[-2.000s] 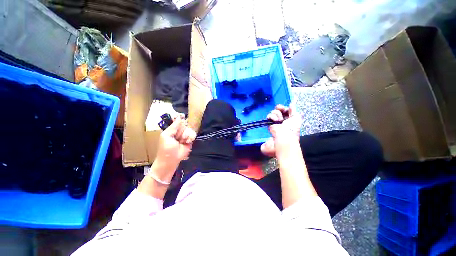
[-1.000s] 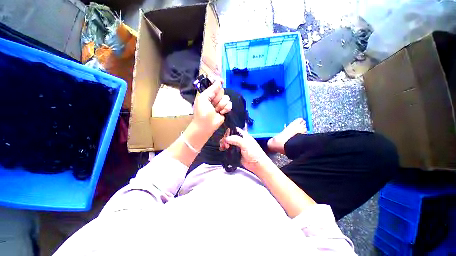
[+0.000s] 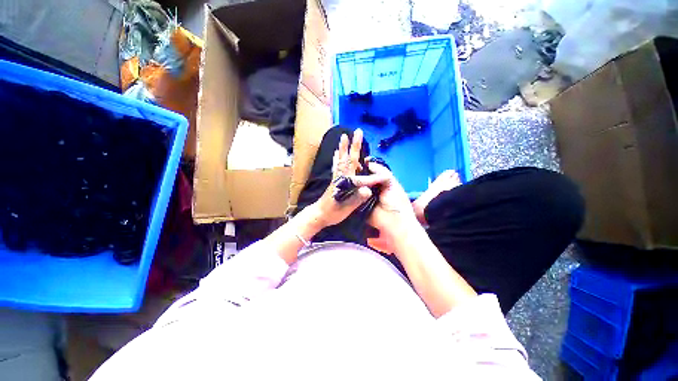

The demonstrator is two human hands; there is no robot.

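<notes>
A black cable [image 3: 344,189], gathered into a short bundle, is between my two hands above my lap. My left hand [image 3: 343,195] has its fingers stretched forward, with the bundle against its palm and thumb side. My right hand [image 3: 386,195] is closed around the other part of the bundle, touching my left hand. Some black loops show above and below the right fingers. Whether a tie is on the bundle cannot be seen. The receiving crate [image 3: 461,119], light blue, stands in front of my hands with several black bundles on its bottom.
A large blue supply crate [image 3: 162,205] full of black cables is at the left. An open carton [image 3: 256,195] with grey cloth and a white piece stands beside the receiving crate. Another carton [image 3: 606,149] and a darker blue crate [image 3: 595,320] are at the right. A bare foot touches the receiving crate.
The cable was stretched between my hands, then folded shorter; now it is a compact bundle. My hands have come together, and my left fingers have opened out.
</notes>
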